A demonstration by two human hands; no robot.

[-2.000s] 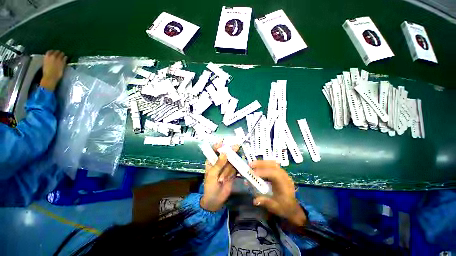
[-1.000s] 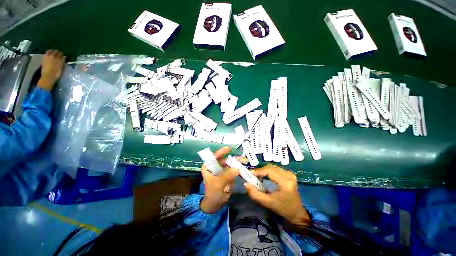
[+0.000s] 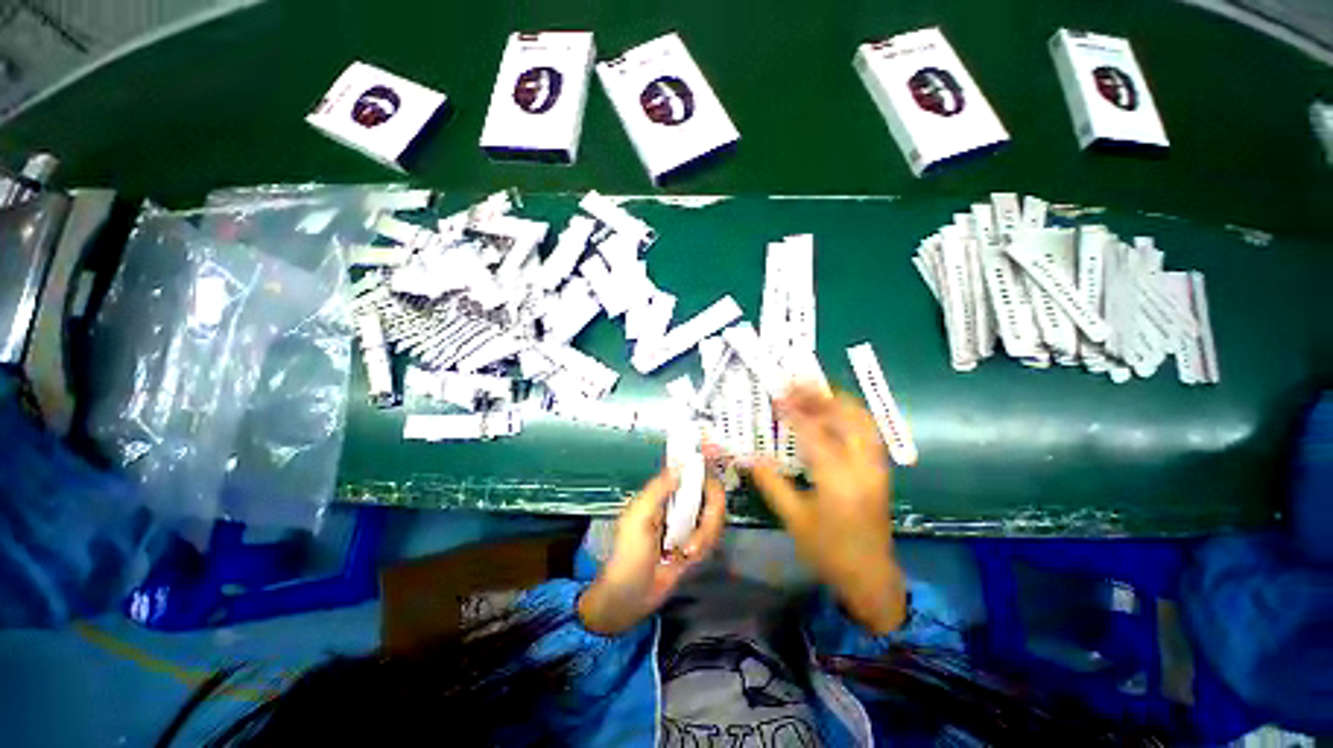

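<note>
My left hand (image 3: pixel 658 544) holds a white strap piece (image 3: pixel 684 497) upright near the bench's front edge. My right hand (image 3: pixel 836 490) is over the front of the central fan of long strap pieces (image 3: pixel 790 300), slightly blurred, fingers spread; whether its fingertips touch a strip cannot be told. One long strap piece (image 3: pixel 882 405) lies apart, right of the fan. A tangled pile of short strap pieces (image 3: pixel 468 292) lies left of the fan. A heap of long strap pieces (image 3: pixel 1060 292) with dark dots lies at the right.
Clear plastic bags (image 3: pixel 219 365) lie left of the short pile. Several retail boxes (image 3: pixel 665 105) stand along the far green strip. A brown carton (image 3: pixel 439 585) is below the bench edge. Blue stools (image 3: pixel 271 577) are under the bench. A neighbour's blue sleeve (image 3: pixel 59 497) shows at left.
My right hand has left the strip near my left hand and moved forward to the central fan. The retail boxes have shifted left in view. The neighbour's hand at left is out of sight.
</note>
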